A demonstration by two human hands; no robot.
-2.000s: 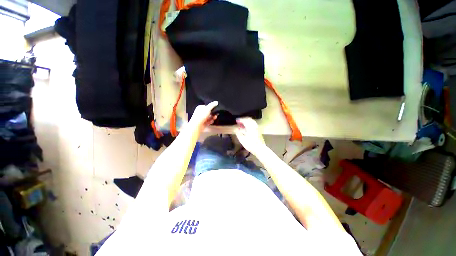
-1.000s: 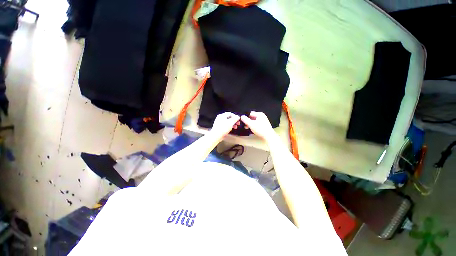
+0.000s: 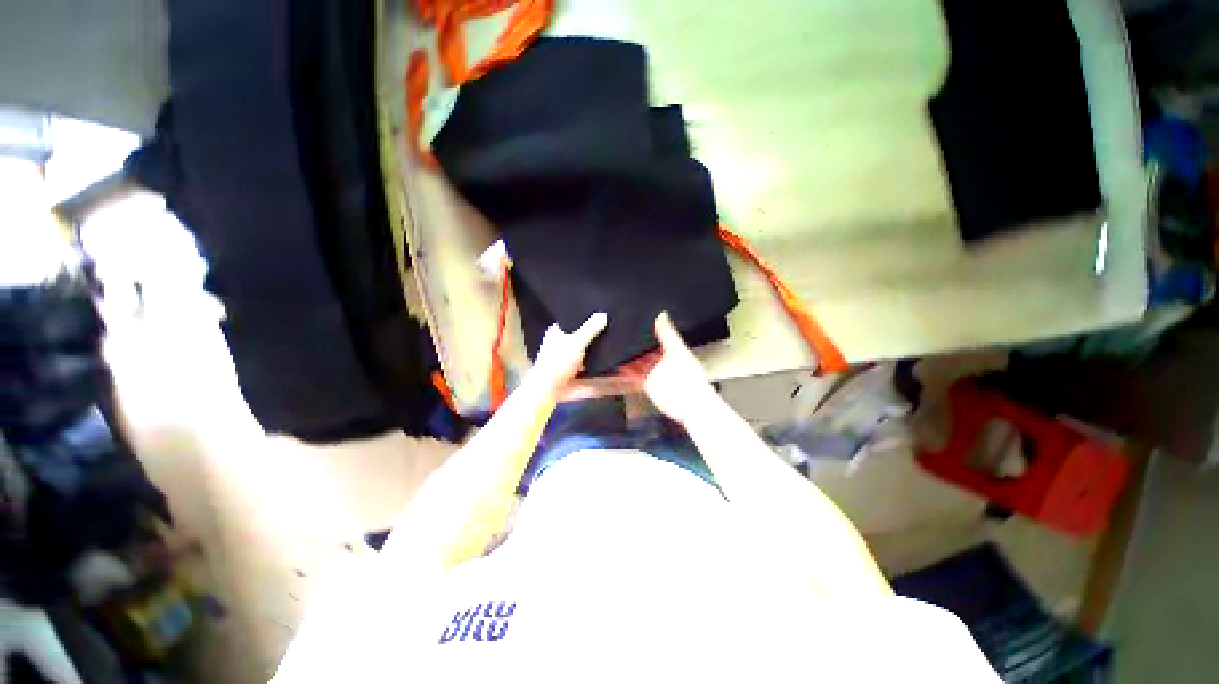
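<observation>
A stack of black cut panels [image 3: 602, 201] lies on the pale cloth-covered table, its near end at the table's front edge. My left hand [image 3: 571, 350] is at the stack's near left corner, thumb on top and fingers underneath, gripping the edge. My right hand [image 3: 671, 368] is at the near right part of the same edge, its thumb on top and its fingers partly hidden under the cloth. Orange cloth strips [image 3: 798, 315] stick out on both sides of the stack, and more lie at its far left.
Another black panel [image 3: 1016, 127] lies at the table's right, near a small white-handled tool [image 3: 1103, 247]. Black cloth [image 3: 261, 227] covers a long form left of the table [image 3: 856, 160]. A red stool [image 3: 1036, 454] and scraps stand on the floor.
The camera view has swung and shifted. My hands have moved apart along the stack's near edge, from close together a second ago. The other panel stays on the table.
</observation>
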